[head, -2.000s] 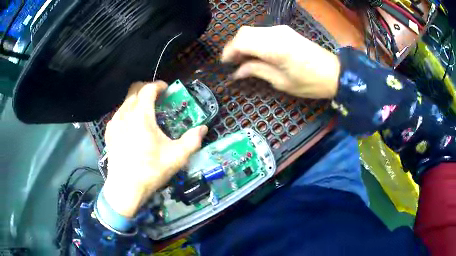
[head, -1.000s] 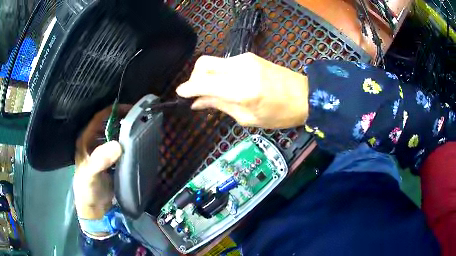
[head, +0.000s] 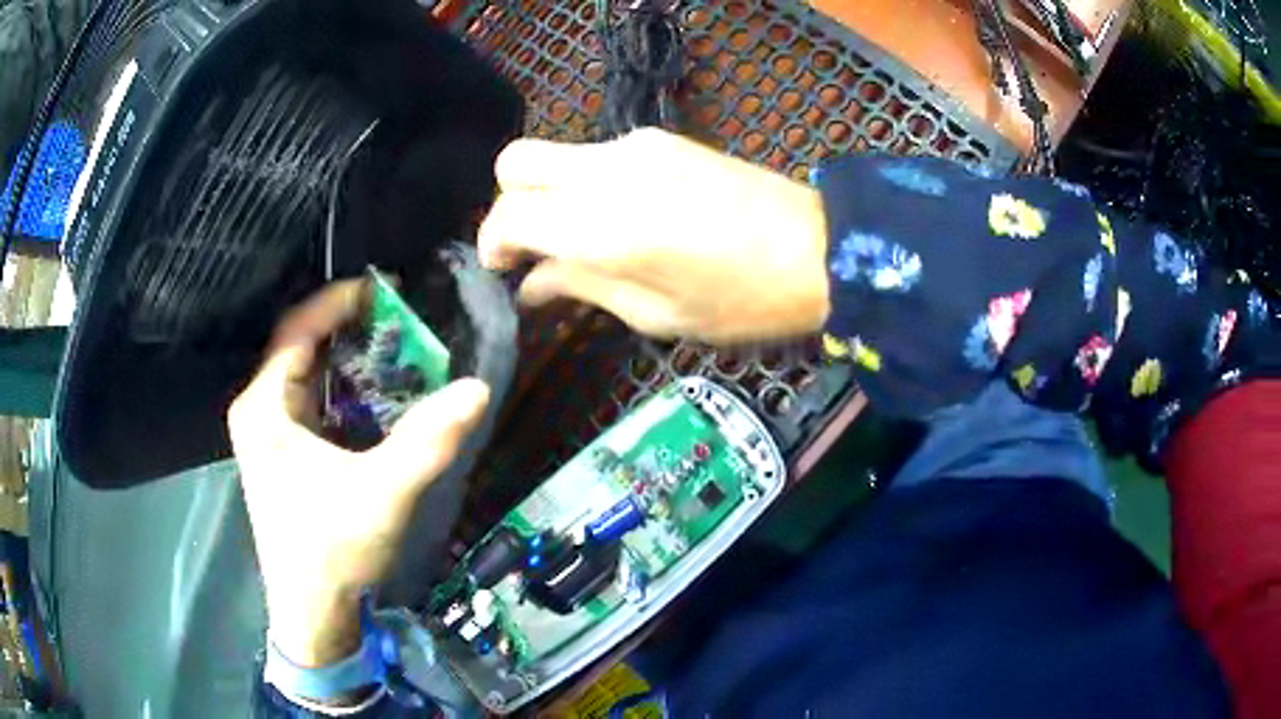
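My left hand grips a green circuit board together with a dark grey housing half, raised and tilted beside the hood. A thin pale lead wire stands up from the board. My right hand is at the housing's upper end with its fingers curled; what lies between the fingertips is hidden and blurred. A second housing half lies open side up on the mat's near edge, holding a circuit board with a blue capacitor and a black block.
A large black slatted hood fills the upper left. A perforated dark mat lies under the work, with a bundle of black cables at its back. More dark cables lie at upper right. A yellow edge shows beyond.
My left hand has lifted the housing half and board leftwards and turned them; the board face shows again after being edge-on. My right hand has moved left to the housing's end.
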